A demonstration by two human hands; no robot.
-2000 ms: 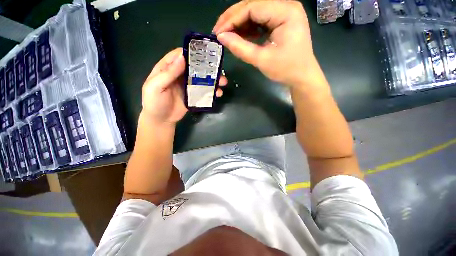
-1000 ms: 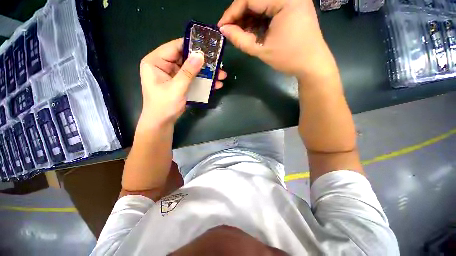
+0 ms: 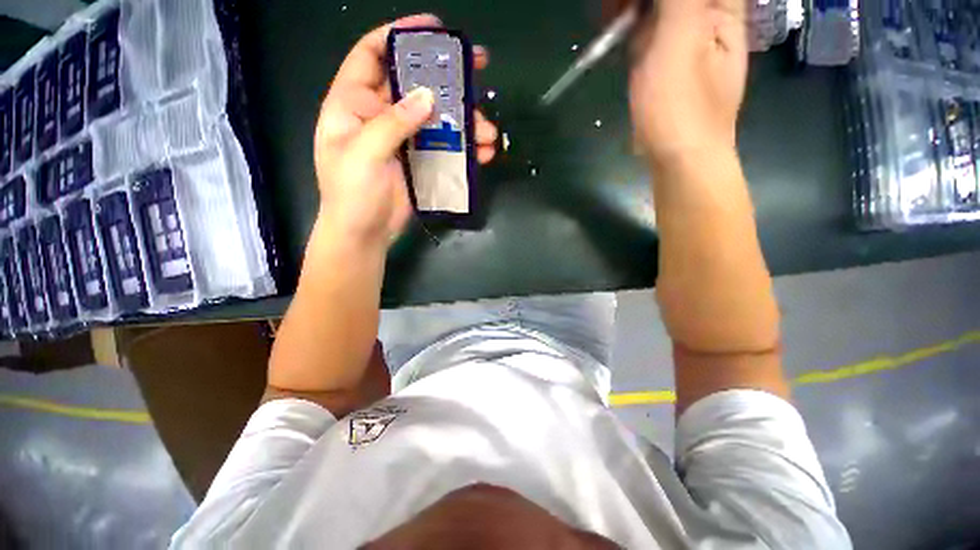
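Note:
My left hand (image 3: 365, 140) holds the dark front housing (image 3: 471, 183) upright above the mat, its thumb lying on the mainboard. The mainboard (image 3: 443, 177) sits inside the housing, silver above, a blue band across it and a plain whitish rectangle below. My right hand (image 3: 688, 86) is raised to the right of the housing, apart from it, and partly blurred near the top edge. It holds thin metal tweezers (image 3: 586, 59), whose tips point down and left towards the mat.
A white ribbed housing tray (image 3: 226, 215) with rows of dark housings lies at left. Loose boards (image 3: 830, 30) stand at top right beside a clear board tray (image 3: 913, 204). Tiny white specks lie on the dark green mat (image 3: 537, 252).
My right hand has left the housing's top corner and moved right, and the tweezers now show in it. My left thumb has come onto the mainboard since the oldest frame.

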